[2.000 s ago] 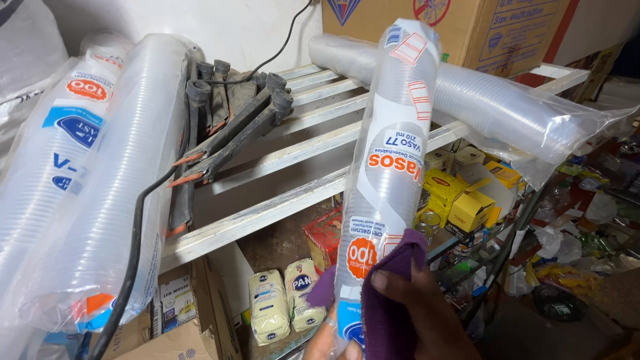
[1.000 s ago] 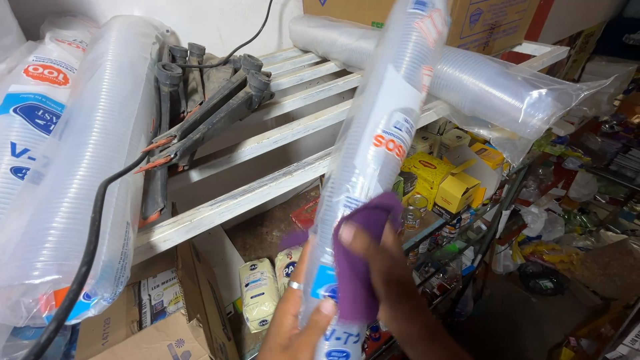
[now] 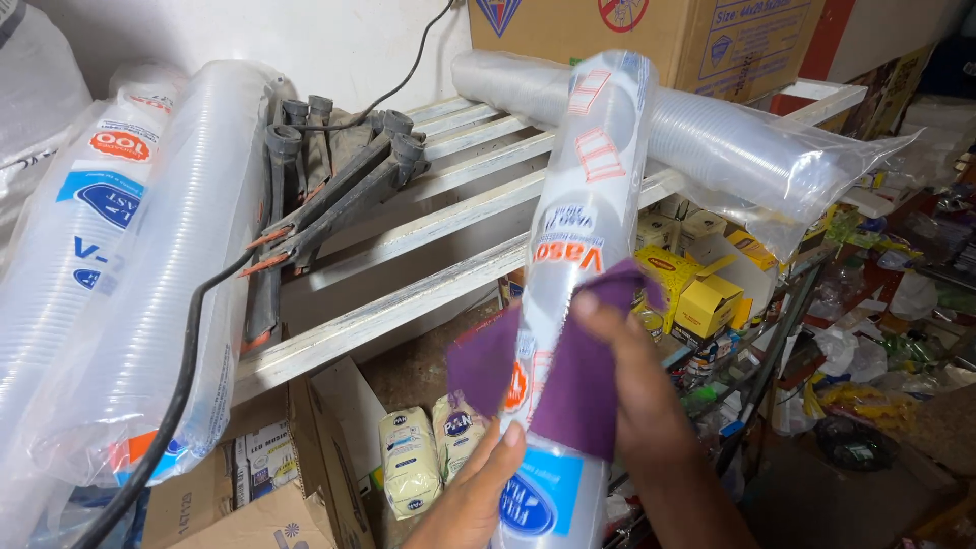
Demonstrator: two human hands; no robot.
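Note:
A plastic-wrapped sleeve of clear plastic cups (image 3: 587, 183) stands tilted upright in front of me. My left hand (image 3: 484, 480) grips it low down, thumb across the wrapper. A purple cloth (image 3: 579, 381) wraps around the sleeve's middle, with a loose part out to the left behind it. My right hand (image 3: 633, 366) presses the cloth against the sleeve's right side; some of its fingers are hidden. Behind, another sleeve of cups (image 3: 709, 145) lies across a white slatted metal rack (image 3: 396, 313). More wrapped cup sleeves (image 3: 168, 267) lean at the left.
Black rubber-like tubular parts (image 3: 335, 191) rest on the rack beside a black cable (image 3: 191, 343). A large cardboard box (image 3: 648, 38) stands behind. Below are an open cardboard box (image 3: 320, 457), flour packets (image 3: 410, 461) and yellow boxes (image 3: 705, 305). Cluttered shelves are at the right.
The purple cloth, bunched in my right hand before, is now spread around the sleeve's middle. My right hand sits higher along the sleeve than two seconds ago. My left hand still holds the lower part.

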